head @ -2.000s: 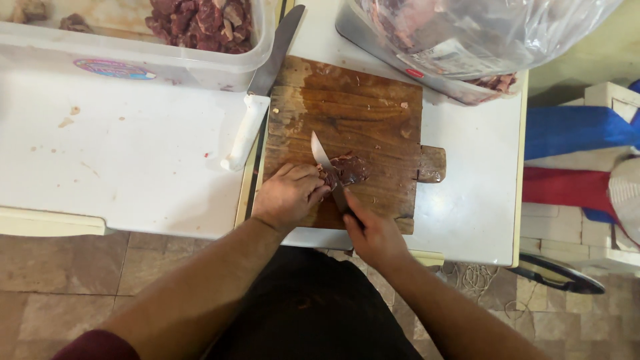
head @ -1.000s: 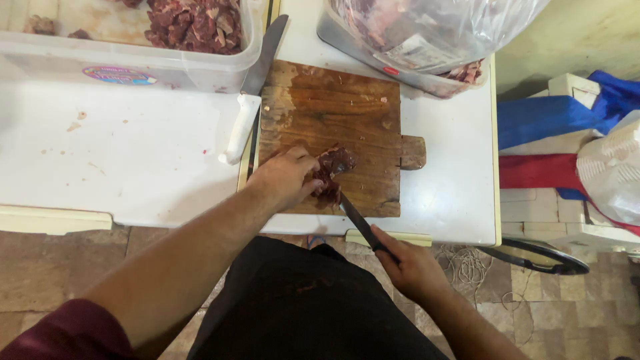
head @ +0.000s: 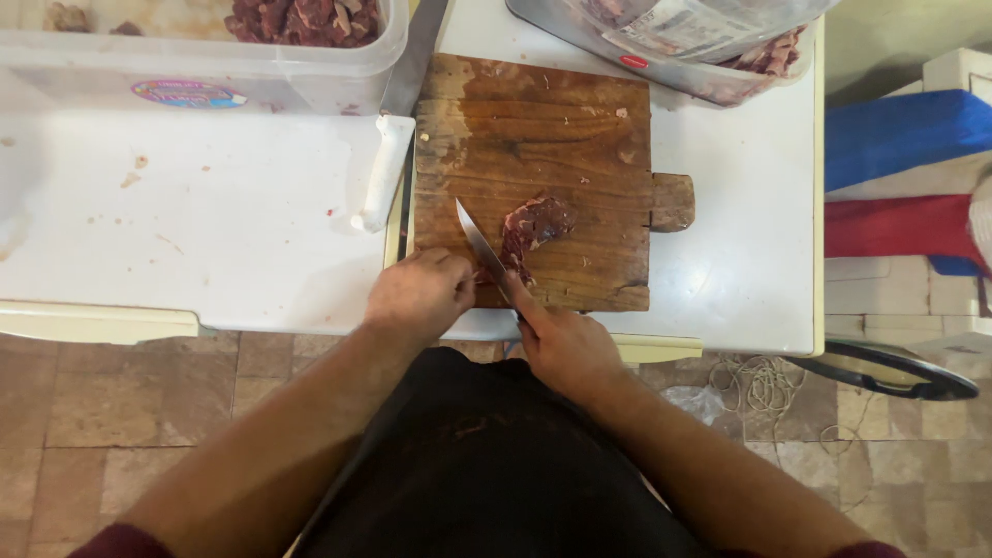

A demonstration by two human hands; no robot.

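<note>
A piece of raw red meat (head: 540, 221) lies on the wooden cutting board (head: 542, 139), near its front edge. My right hand (head: 570, 341) grips a narrow-bladed knife (head: 482, 246), its index finger along the blade's spine and the tip pointing up and left. The blade crosses the lower left end of the meat. At the board's front left corner, my left hand (head: 425, 293) has its fingers curled on the thin end of the meat, just left of the blade. The fingertips are partly hidden.
A large knife with a white handle (head: 385, 172) lies left of the board. Behind it stands a clear plastic bin (head: 310, 66) with cut meat. A second plastic container (head: 674, 77), with meat and a plastic bag, sits behind right. The white tabletop (head: 232, 232) has small scraps.
The knife has moved from the meat's lower right across to its left end. My left hand has shifted left and toward the board's front corner. More of the meat now shows.
</note>
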